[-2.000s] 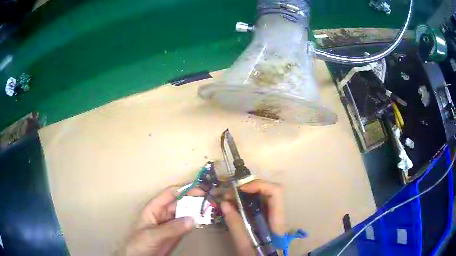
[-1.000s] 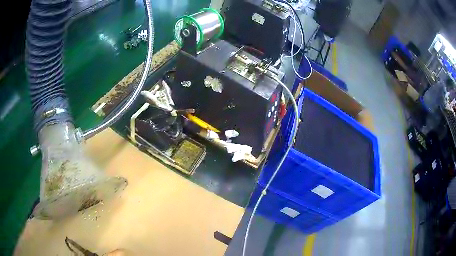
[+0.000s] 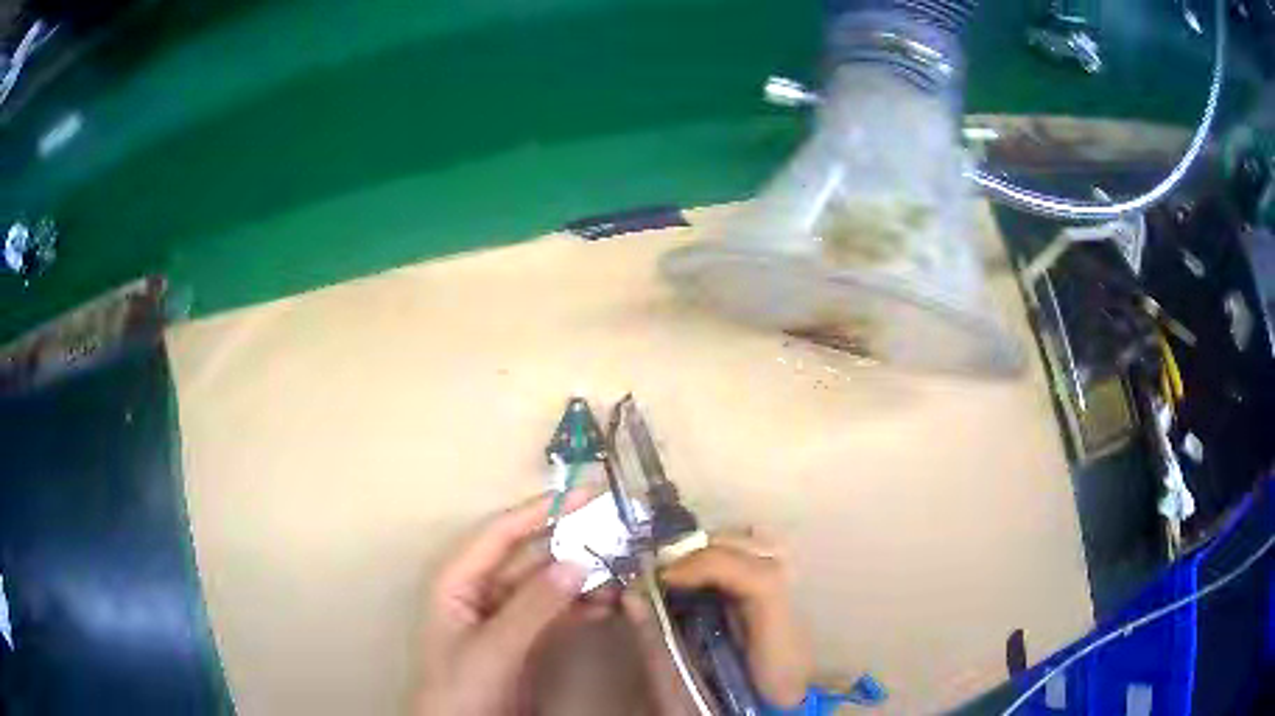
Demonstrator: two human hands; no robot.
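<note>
My left hand (image 3: 490, 609) pinches a small white plastic piece (image 3: 593, 540) between thumb and fingers, low in the middle of the view. A small dark triangular part (image 3: 575, 432) with a green wire sits just above the white piece. My right hand (image 3: 748, 595) holds a soldering iron (image 3: 668, 513) with a dark handle and pale collar. The iron's tip points up and away, beside the dark part; contact cannot be told. The right fingertips are close to the white piece and partly hidden. The picture is somewhat blurred.
Tan paper (image 3: 350, 462) lies under the hands. A cloudy fume hood (image 3: 867, 266) hangs at upper right over the paper. A green surface (image 3: 420, 126) runs behind. A small tray (image 3: 1105, 417) and a blue crate (image 3: 1147, 636) are at the right.
The view swung right to the station and crates, then came back. Compared with two seconds ago, the dark part now stands above the white piece, farther left of the iron.
</note>
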